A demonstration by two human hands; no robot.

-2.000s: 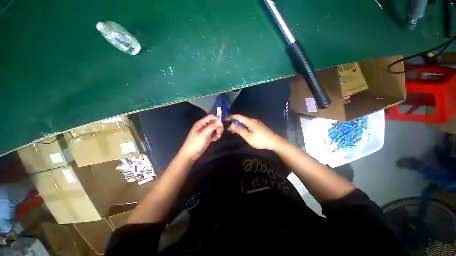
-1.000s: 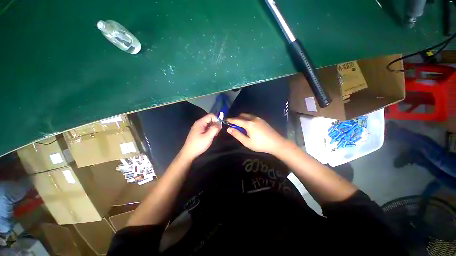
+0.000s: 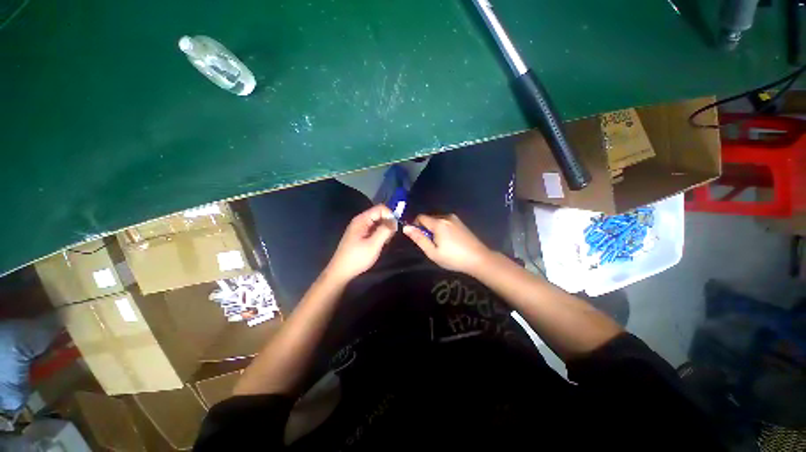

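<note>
My left hand [image 3: 364, 240] and my right hand [image 3: 451, 242] meet over my lap, just below the bench edge. My left fingertips pinch a small white piece [image 3: 399, 209]. My right fingers are closed on a small dark blue piece [image 3: 425, 232], mostly hidden by the fingers. The fingertips are close together, and whether the two pieces touch is too small to tell.
The green bench [image 3: 292, 97] carries a clear oval bottle [image 3: 218, 65] and a hammer [image 3: 530, 93] whose black grip overhangs the edge. A white tub [image 3: 566, 256] of blue parts and an open carton [image 3: 667, 146] are right. Cartons [image 3: 177, 256] and white pieces [image 3: 245, 299] are left.
The blue piece, seen sticking out at my right fingers a second ago, is now more covered. My hands stay together over my lap. The blurred blue shape at the far right has moved.
</note>
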